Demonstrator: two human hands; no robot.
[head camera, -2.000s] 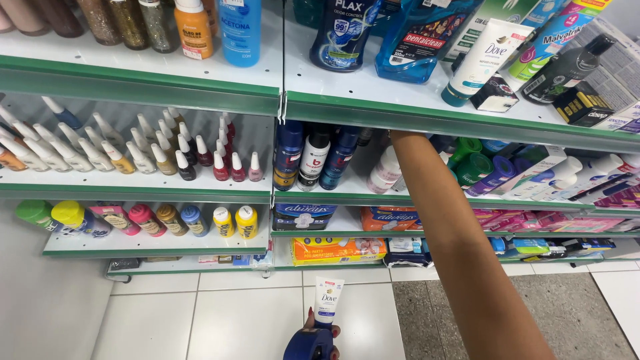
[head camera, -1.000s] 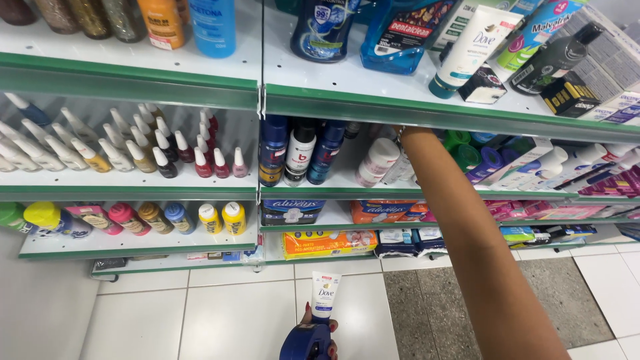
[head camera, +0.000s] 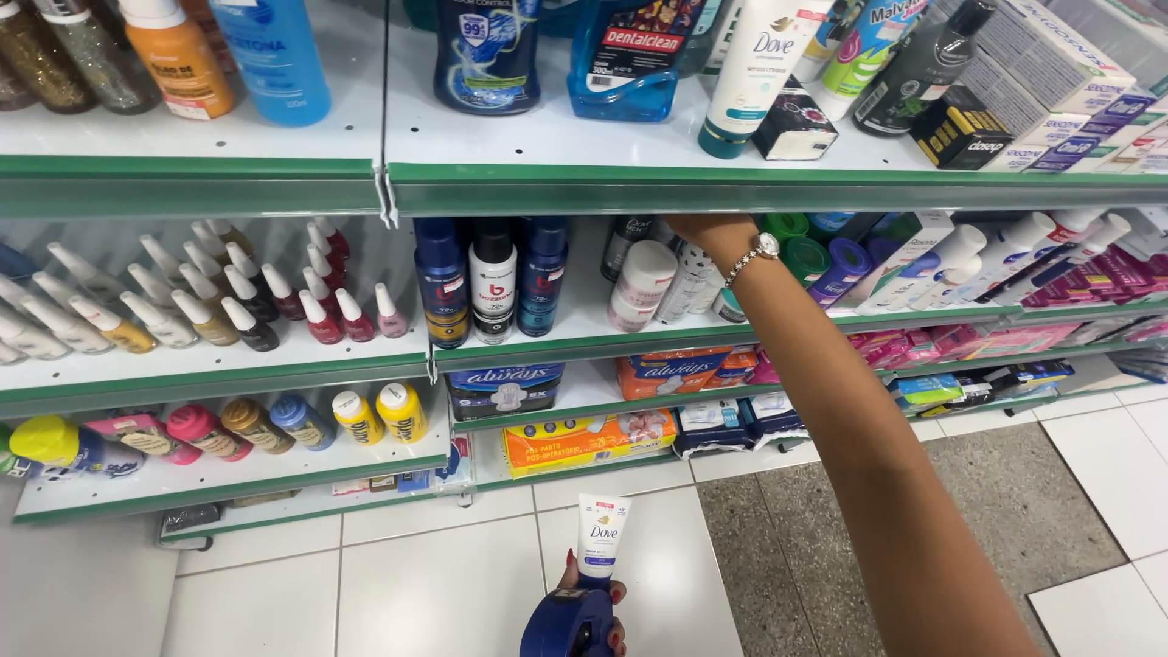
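Observation:
My left hand (head camera: 617, 602) is low in the view above the floor, its fingers around a white Dove cream tube (head camera: 602, 538) with a dark blue cap and a dark blue round object (head camera: 568, 624). My right arm reaches from the lower right onto the second shelf; only the back part of my right hand (head camera: 707, 230) shows beneath the upper shelf's edge, its fingers hidden. A bracelet watch (head camera: 765, 246) is on that wrist. Near the hand stand white-lidded jars (head camera: 641, 285), a pale patterned bottle (head camera: 683, 290) and green-capped containers (head camera: 805, 260).
The upper shelf's green edge (head camera: 730, 173) runs above my right hand, with mouthwash bottles (head camera: 630, 59) and a Dove tube (head camera: 757, 78) on it. Spray cans (head camera: 493, 283) stand left of the hand, nail polish bottles (head camera: 319, 318) farther left. Sanitary pad packs (head camera: 675, 370) lie below.
The view has shifted somewhat. My right hand stays reached under the upper shelf, and my left hand still holds the tube and the blue object.

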